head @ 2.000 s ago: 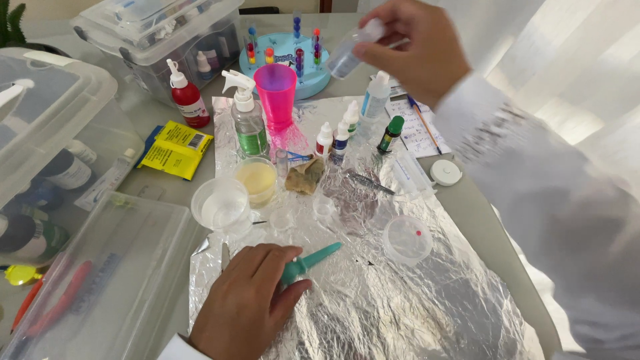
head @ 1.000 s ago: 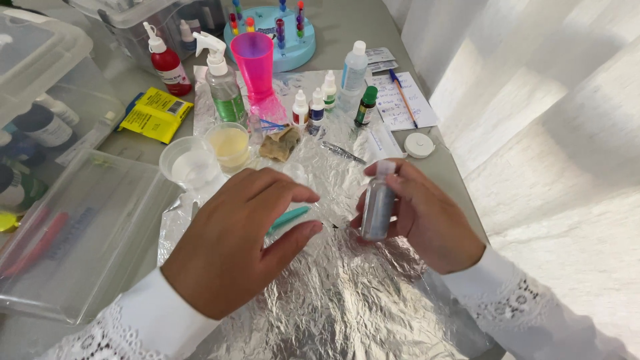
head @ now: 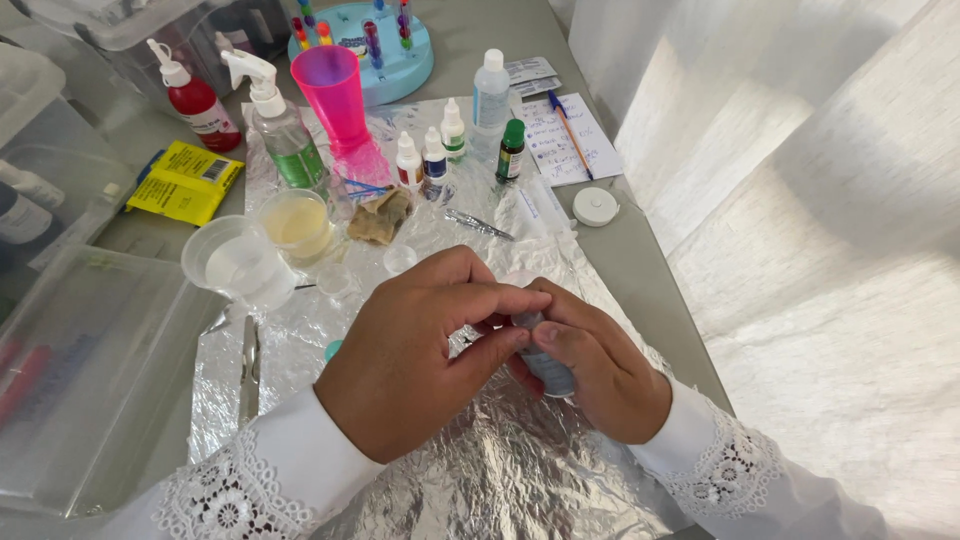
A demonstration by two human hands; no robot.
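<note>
My right hand [head: 607, 360] holds a small clear plastic bottle [head: 551, 371] tilted over the aluminium foil [head: 487, 465]. The thumb and fingertips of my left hand [head: 420, 352] are at the bottle's top, which they largely hide. Beneath my left hand a bit of a teal object [head: 333, 349] shows. Beyond the hands lie metal tweezers [head: 478, 223], a small clear cap [head: 400, 259] and a crumpled brown piece [head: 380, 216]. To the left stand a cup of clear liquid [head: 241, 262] and a cup of yellowish liquid [head: 297, 225].
Dropper bottles [head: 409, 161], a green-capped bottle [head: 510, 154], a spray bottle [head: 281, 135] and a pink cup [head: 330, 90] stand farther back. Clear storage bins [head: 67, 375] line the left. A pen [head: 574, 142] lies on a written sheet [head: 600, 161]; a white round tape measure [head: 595, 206] is nearby.
My right hand has brought the small bottle from the upper right down over the foil. My left hand has left the teal item it held and moved right to the bottle's top.
</note>
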